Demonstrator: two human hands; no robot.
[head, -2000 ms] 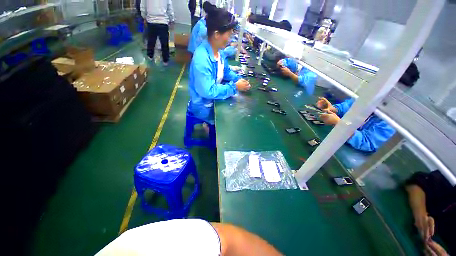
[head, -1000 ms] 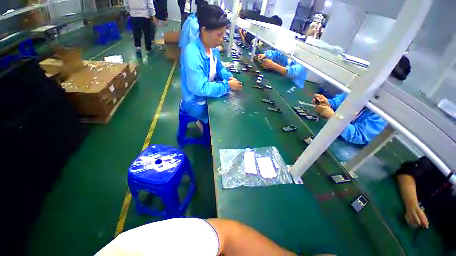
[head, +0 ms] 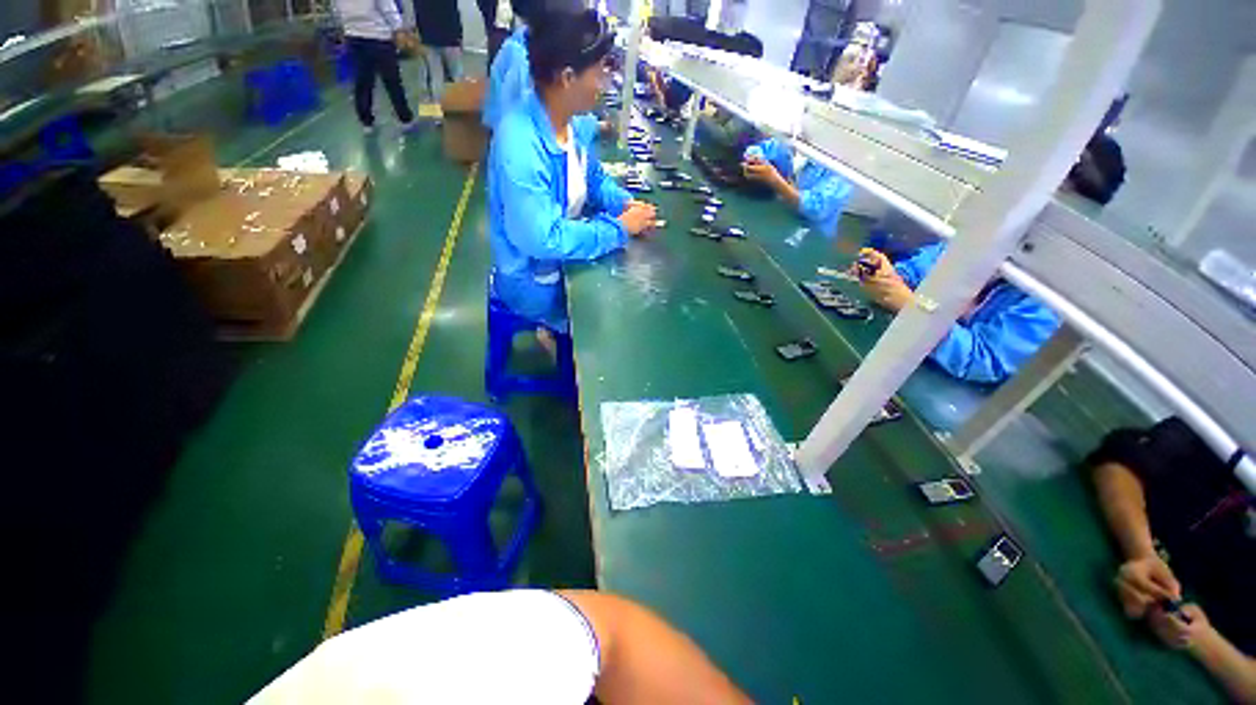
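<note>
My left upper arm in a white sleeve comes in at the bottom centre; the left hand is cut off by the lower edge. My right hand is not in view. On the dark-green bench (head: pixel 716 579) before me lies a flat clear plastic bag (head: pixel 634 475) with two white rectangles in it. To the right two part-built phones lie singly, one (head: pixel 946 490) farther off and one (head: pixel 1000 559) nearer. A tiny orange-yellow tip shows at the very bottom edge. What my hands hold is hidden.
A pale metal post (head: pixel 916 324) stands beside the bag. A blue stool (head: pixel 438 455) is on the floor at left, cartons (head: pixel 262 248) beyond. A person in a blue smock (head: pixel 544 179) sits up the bench's left side; others work across it. More phones (head: pixel 796 350) lie farther along.
The view has shifted slightly, so bag, post and stool sit a little further left. My forearm has drawn down out of the picture. The dark-clothed person opposite has brought both hands together.
</note>
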